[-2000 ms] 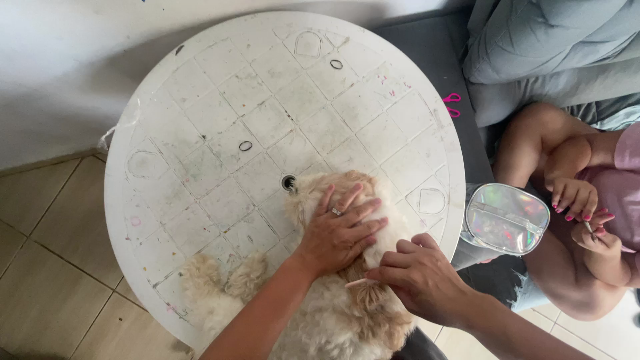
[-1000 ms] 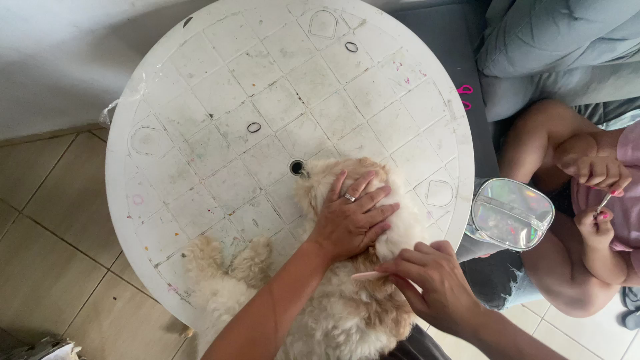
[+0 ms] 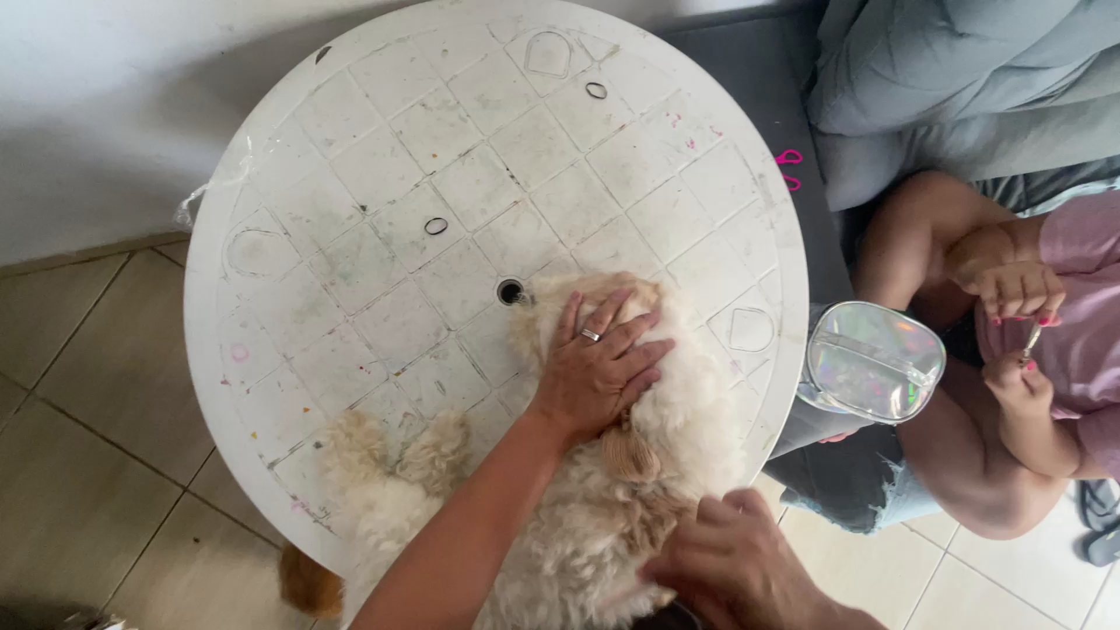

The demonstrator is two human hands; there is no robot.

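Observation:
A fluffy cream and tan dog [image 3: 560,542] lies on its side on a round white plastic table [image 3: 332,201]. My left hand [image 3: 599,363], with a ring on one finger, rests spread on the dog's head. Just below its fingers a tan ear [image 3: 632,453] shows. My right hand [image 3: 726,560], blurred, is over the dog's back near the table's lower right edge. Its fingers are closed around a thin pale pinkish tool [image 3: 617,595], blurred, perhaps a comb; its far end lies against the fur.
Two small dark elastic bands [image 3: 436,227] lie on the table near its center hole [image 3: 509,291]. Pink-handled scissors [image 3: 790,169] lie on a dark seat. At right a seated person [image 3: 1006,350] holds a small tool beside an iridescent pouch [image 3: 875,361]. A brown furry thing [image 3: 308,582] is below the table edge.
My right hand has moved from beside the dog's neck down along its back with the pale tool. My left hand stays on the head. The seated person's hands have shifted.

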